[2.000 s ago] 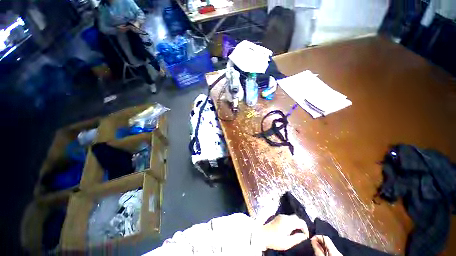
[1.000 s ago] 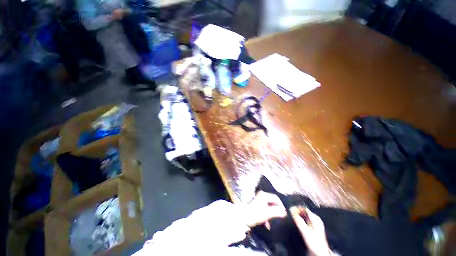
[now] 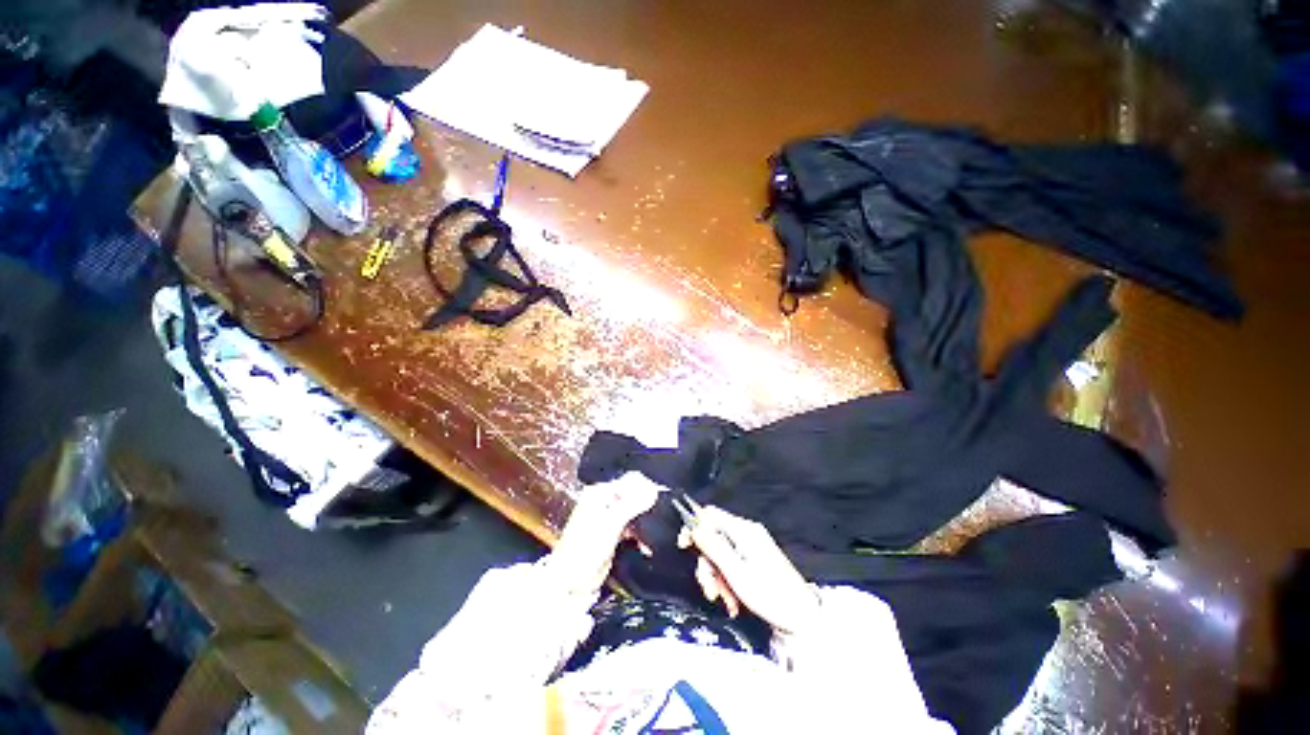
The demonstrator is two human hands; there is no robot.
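Observation:
A black garment (image 3: 848,474) lies across the table's near edge, with long narrow lengths spread to the right. My left hand (image 3: 615,514) pinches its near left edge between the fingertips. My right hand (image 3: 740,557) is just to the right, fingers curled around a small pale, metallic-looking tool, likely thread snips (image 3: 687,506), with its tip at the cloth. Most of the tool is hidden in my fingers.
The brown table (image 3: 718,244) holds another black garment (image 3: 920,216), a looped black strap (image 3: 496,273), a yellow-and-black cutter (image 3: 378,256), white papers (image 3: 532,94), a pen (image 3: 502,184), a plastic bottle (image 3: 313,175) and a corded tool (image 3: 237,194). Cardboard boxes (image 3: 230,603) stand on the floor.
The view has turned right and down, showing more of the garment on the table. The small tool now shows in my right hand. Both hands stay at the garment's edge.

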